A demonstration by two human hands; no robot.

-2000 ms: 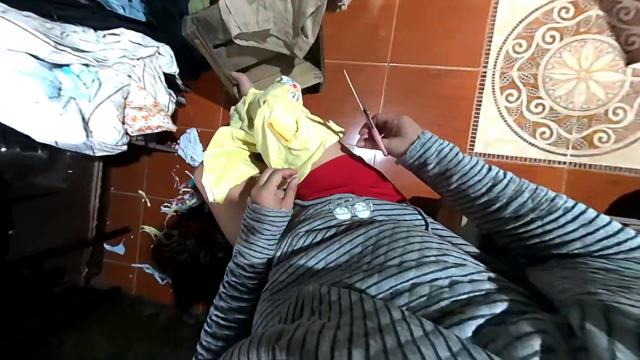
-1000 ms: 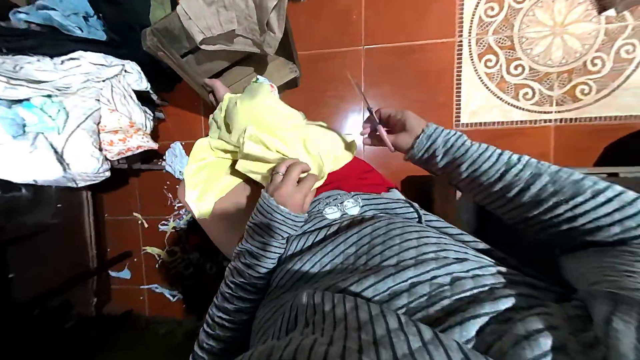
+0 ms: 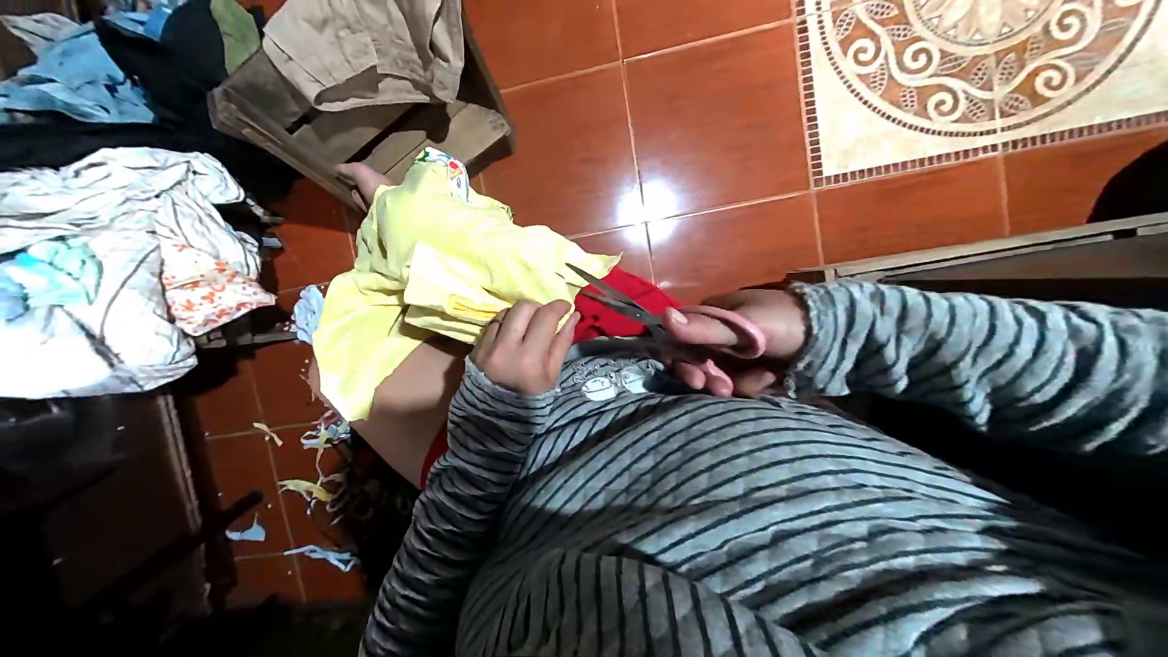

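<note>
Yellow cloth (image 3: pixel 456 255) with a small coloured print at its far end lies across my lap, over red shorts (image 3: pixel 607 315). My left hand (image 3: pixel 525 345) has its fingers closed on the near edge of the cloth. In my right hand (image 3: pixel 730 342) is a pair of scissors (image 3: pixel 639 315) with pink handles, thumb and fingers at the loops. The blades are parted and point left, at the right edge of the cloth. Whether they touch the fabric cannot be told.
A wooden crate (image 3: pixel 493 132) with beige cloth (image 3: pixel 365 50) over it stands beyond my lap. White and printed fabrics (image 3: pixel 100 274) are heaped at left, with blue cloth (image 3: pixel 78 82) behind. Fabric scraps (image 3: pixel 310 488) lie on the tiled floor (image 3: pixel 716 119). A wooden edge (image 3: pixel 995 260) is at right.
My right hand has brought the scissors left and toward my body, to the yellow cloth. The blades, close together before, are now parted. My left hand remains on the cloth.
</note>
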